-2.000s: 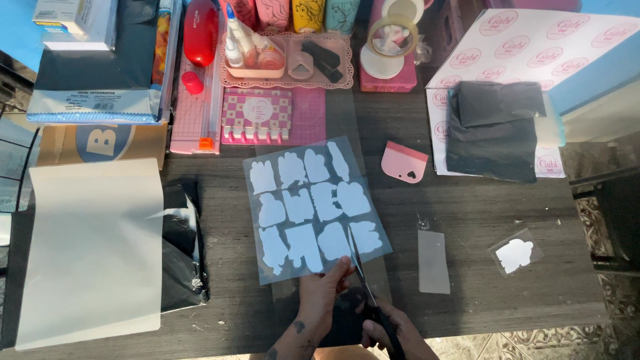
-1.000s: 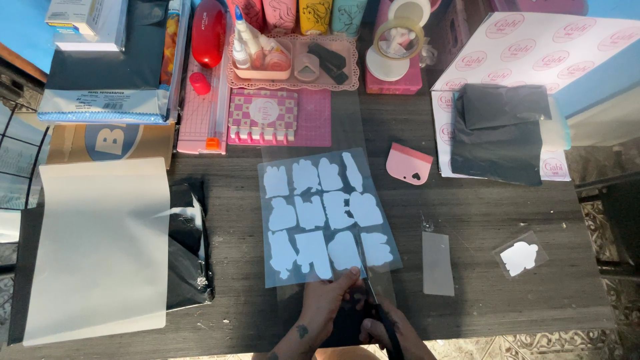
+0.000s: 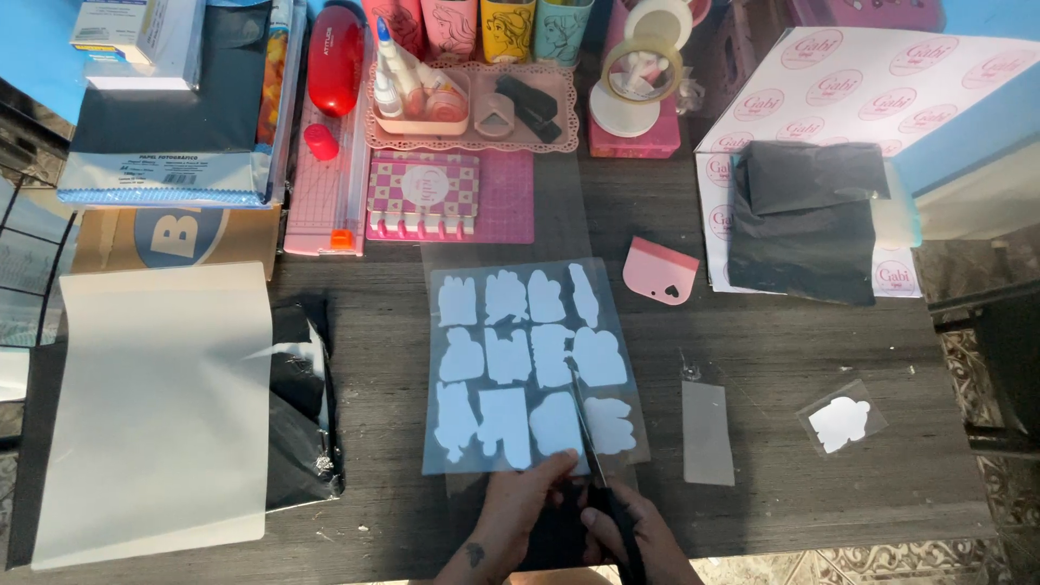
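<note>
A clear plastic sheet (image 3: 508, 390) with rows of white cut-out shapes lies at the middle of the dark table. My left hand (image 3: 524, 504) pinches its lower edge between thumb and fingers, beside a rounded white shape. My right hand (image 3: 630, 528) holds black-handled scissors (image 3: 595, 467), whose blades reach up into the sheet between the two right-hand columns of shapes. To the right lie a narrow translucent strip (image 3: 708, 435) and a single white shape in a clear piece (image 3: 838, 423). A pink scraper (image 3: 660, 272) with a heart hole lies beyond the sheet's upper right corner.
Translucent sheets (image 3: 154, 422) lie over a black plastic bag (image 3: 301, 406) at left. Along the back are a pink paper trimmer (image 3: 325, 195), a checkered notebook (image 3: 422, 191), a pink tray (image 3: 528, 138) and a tape roll (image 3: 642, 69). A black pouch (image 3: 804, 236) rests on patterned card at right.
The scissors' blades have moved further up the sheet, between the right-hand columns. The sheet's right strip now sits slightly apart from the rest at its lower edge.
</note>
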